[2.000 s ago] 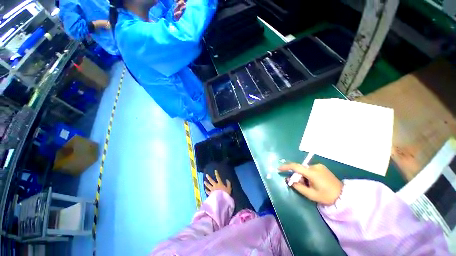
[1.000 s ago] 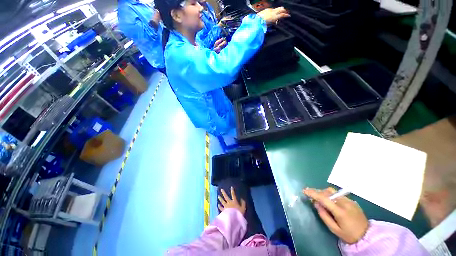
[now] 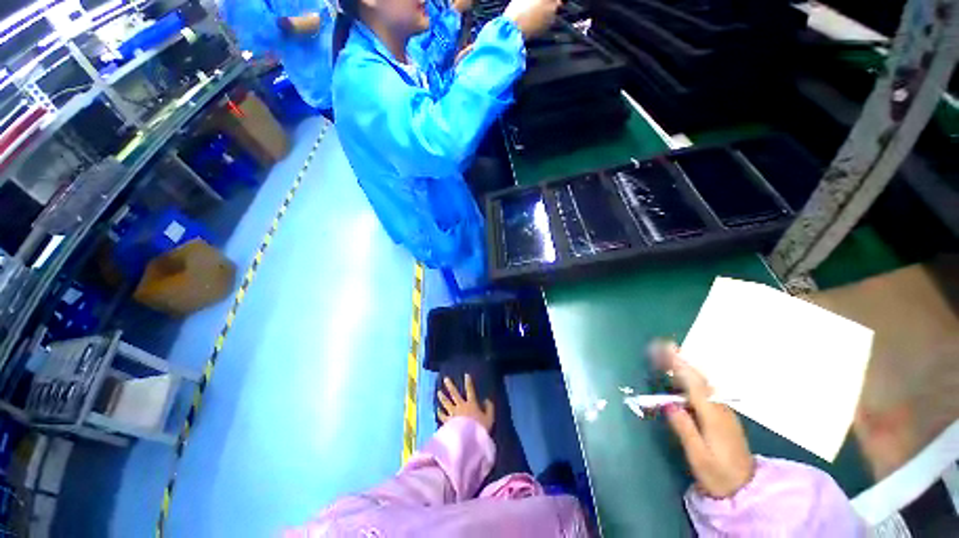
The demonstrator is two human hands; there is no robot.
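Note:
My right hand [image 3: 715, 436] is over the green bench at the lower right, its fingers slightly blurred, holding a thin white pen [image 3: 684, 400]. A white sheet [image 3: 780, 363], overexposed and blank-looking, lies just beyond the hand. My left hand [image 3: 464, 400] rests with spread fingers on my dark-clothed leg beside the bench, holding nothing. A black foam tray [image 3: 631, 257] lies across the bench ahead, with glossy black smartphones [image 3: 659, 201] in its pockets. Small white scraps or marks [image 3: 592, 408] show on the green surface left of the pen.
A worn metal post [image 3: 862, 158] stands right of the tray, with a brown board [image 3: 910, 331] beside the sheet. Stacked black trays [image 3: 568, 84] are at the back. A person in a blue smock [image 3: 405, 137] is at the bench's left side. A printed page shows at the lower right edge.
My right hand has lifted and turned, with the pen now lying more level across the fingers. The view has swung; the neighbouring person's arm has drawn back. My left hand stays on the leg.

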